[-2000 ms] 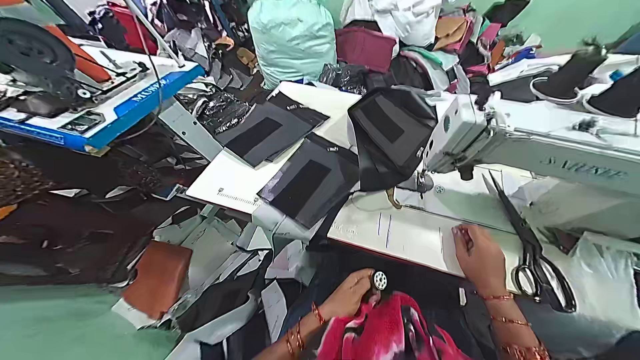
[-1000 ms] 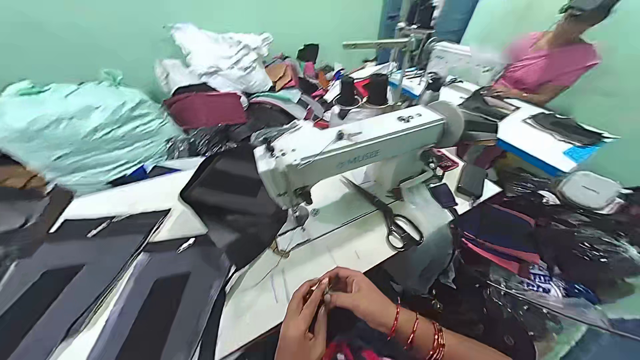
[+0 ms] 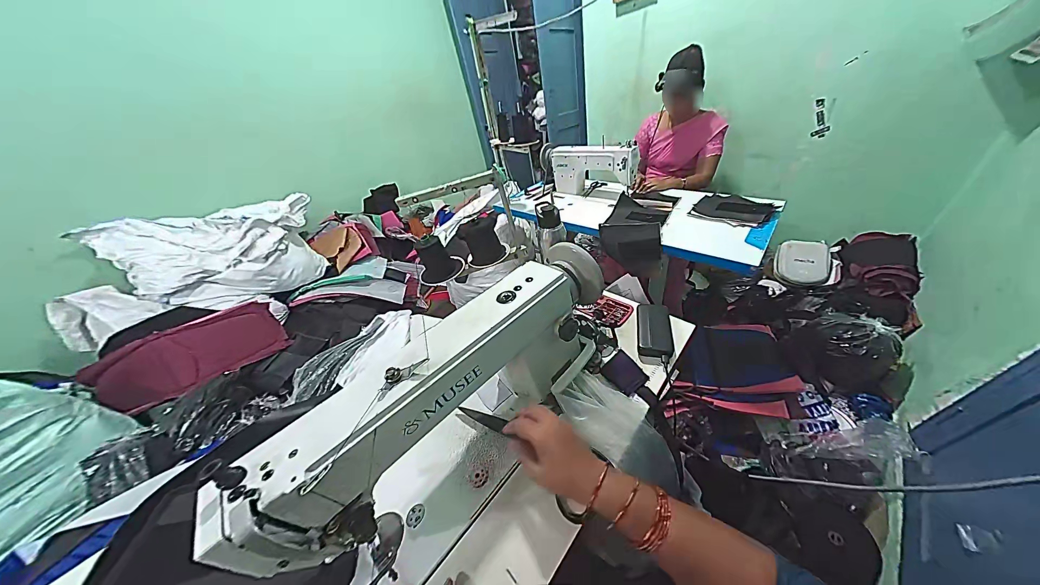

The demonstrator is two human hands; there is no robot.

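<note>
My right hand (image 3: 552,451), with red and orange bangles at the wrist, is over a pair of black-handled scissors (image 3: 485,419) on the sewing machine's white table. Its fingers are bent at the dark blades; whether they grip them is unclear. One handle loop shows below my palm. A white Musee sewing machine (image 3: 455,390) stands left of this hand, its needle end toward the lower left. At the bottom edge, what may be a fingertip of my left hand (image 3: 459,579) barely shows. Dark fabric (image 3: 162,528) lies beside the machine head.
Black thread cones (image 3: 483,241) stand behind the machine. A black case (image 3: 654,331) and a clear plastic bag (image 3: 621,422) are to the right. Fabric heaps (image 3: 195,349) fill the left. A person in pink (image 3: 681,146) sits at another sewing machine (image 3: 593,166).
My hands were together at the table's front edge; the right has moved to the scissors, and the left is almost out of sight. The view has swung right.
</note>
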